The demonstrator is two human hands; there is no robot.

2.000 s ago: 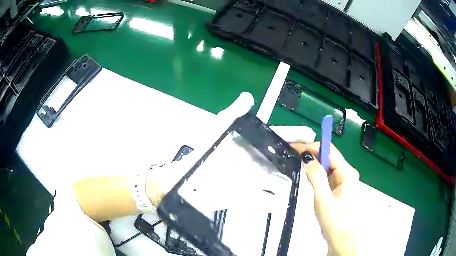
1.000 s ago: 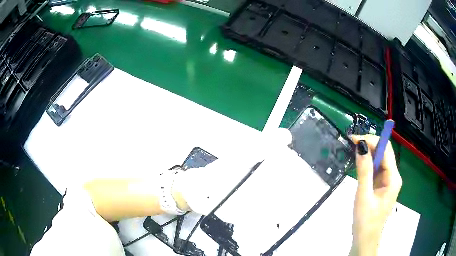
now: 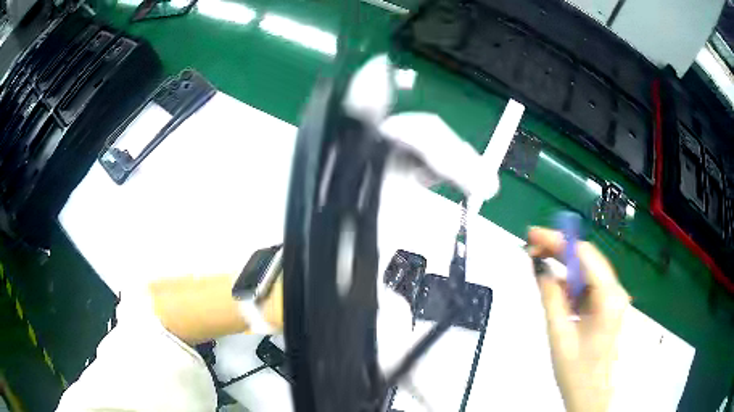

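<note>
My left hand point(image 3: 430, 149), in a white glove, holds a black phone middle frame point(image 3: 338, 241) that is tilted steeply, close to the camera and blurred. Its far side crosses over the sheet. My right hand point(image 3: 583, 298), bare with dark nails, holds a slim blue-purple hand tool point(image 3: 571, 253) apart from the frame, to its right; the tool's tip is hidden. Other black waiting frames point(image 3: 475, 299) lie overlapping on the white sheet point(image 3: 249, 169) beneath, partly hidden by the held frame and the glove.
A separate frame point(image 3: 157, 125) lies on the sheet's left corner. Black trays point(image 3: 72, 105) stand at left and a large black tray point(image 3: 547, 80) at the back. A red tray rim point(image 3: 661, 193) is at right. A white strip point(image 3: 505, 133) and set-down frames point(image 3: 613, 208) lie on the green surface.
The held frame has turned from facing the camera to steeply tilted and moved left. The gloved hand now shows at its upper right. The watch face has come into view.
</note>
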